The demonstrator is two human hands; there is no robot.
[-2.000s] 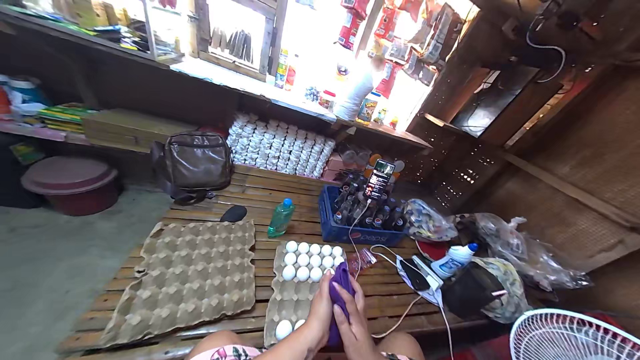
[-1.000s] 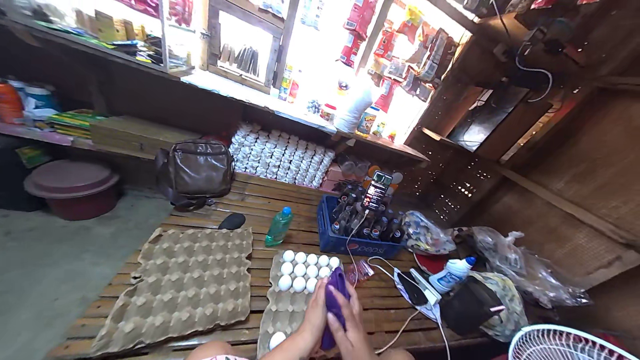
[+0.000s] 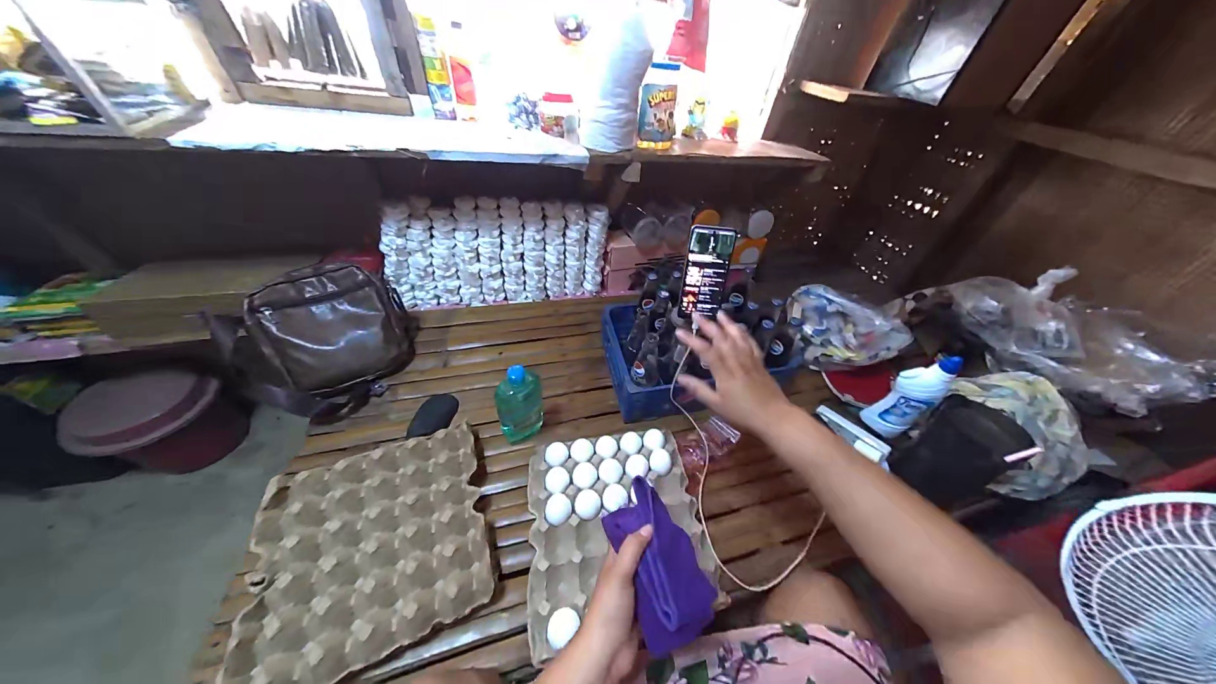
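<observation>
My left hand (image 3: pixel 617 594) grips a purple cloth (image 3: pixel 668 579) above the near part of a cardboard egg tray (image 3: pixel 573 556). White eggs (image 3: pixel 587 502) fill rows at that tray's far end, and a single egg (image 3: pixel 562 627) lies near its close end. My right hand (image 3: pixel 733 372) reaches forward with spread fingers, just below a smartphone (image 3: pixel 708 271) that stands propped on a blue crate (image 3: pixel 619 375) of dark glass bottles. A white cable hangs from the phone. To the left lies another egg tray (image 3: pixel 380 551), its cups bare.
A green bottle (image 3: pixel 519 407) stands behind the trays on the slatted bamboo surface. Farther left are a brown leather bag (image 3: pixel 328 328) and a lidded tub (image 3: pixel 157 418). At right lie a white cleaner bottle (image 3: pixel 912 394), plastic bags (image 3: pixel 845 323) and a white fan (image 3: pixel 1149 579).
My right hand has left the purple cloth, where both hands were together, and has moved forward to the phone. My left hand still holds the cloth.
</observation>
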